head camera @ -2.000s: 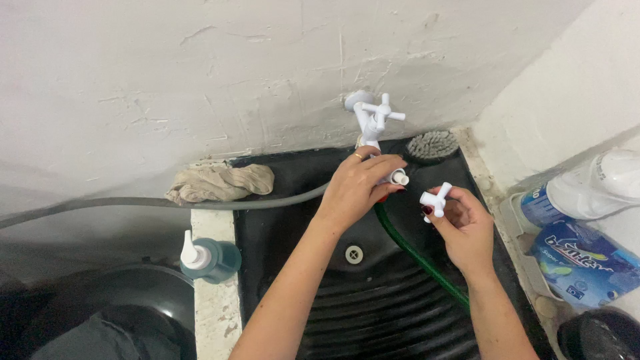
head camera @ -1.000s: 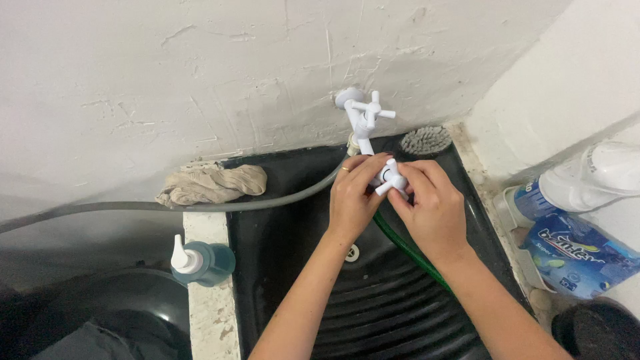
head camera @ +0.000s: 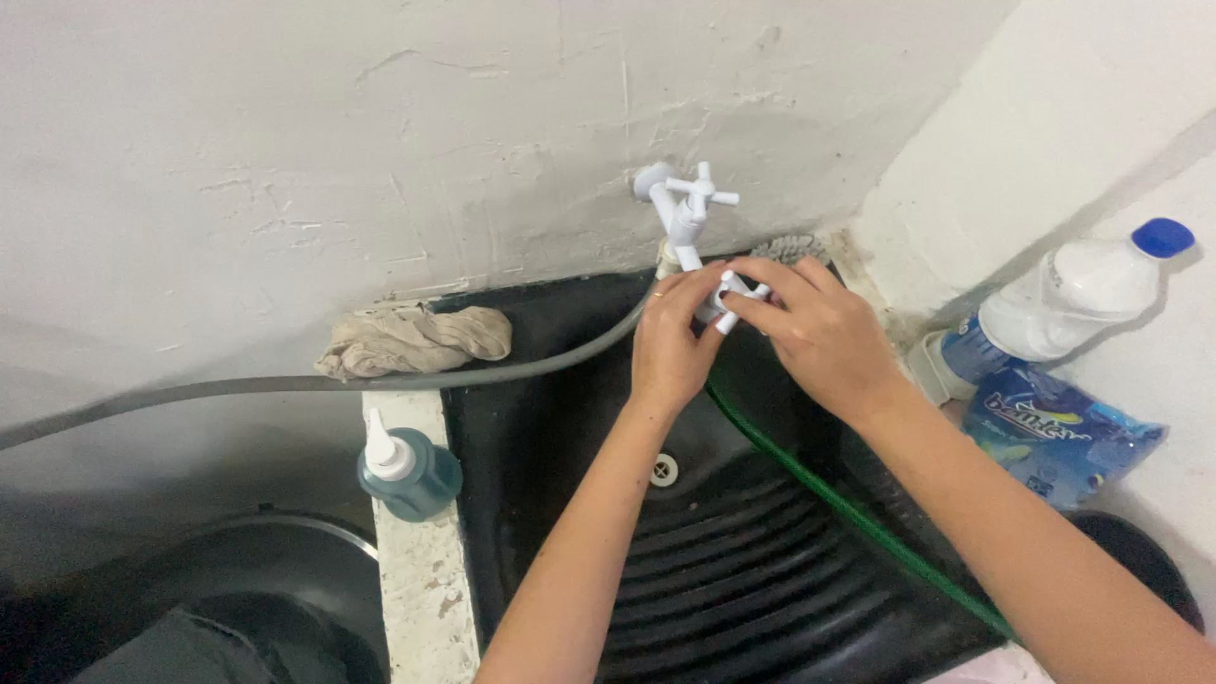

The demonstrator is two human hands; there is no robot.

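Note:
A white plastic faucet with a cross handle comes out of the wall above a black laundry sink. Below that handle is a second white cross handle, pinched between the fingers of my right hand. My left hand is closed round the white faucet body beneath this handle; its fingers hide most of the part. A green hose runs from under my hands down to the right across the sink. A grey hose meets the faucet fitting from the left.
A twisted beige cloth lies at the sink's back left corner. On the left ledge stands a teal pump bottle. A grey scrubbing brush sits behind my right hand. To the right are a white bottle and a blue plastic packet.
My right hand has brought the loose white cross handle, held apart two seconds ago, up to the part in my left hand. The handle now sits on it.

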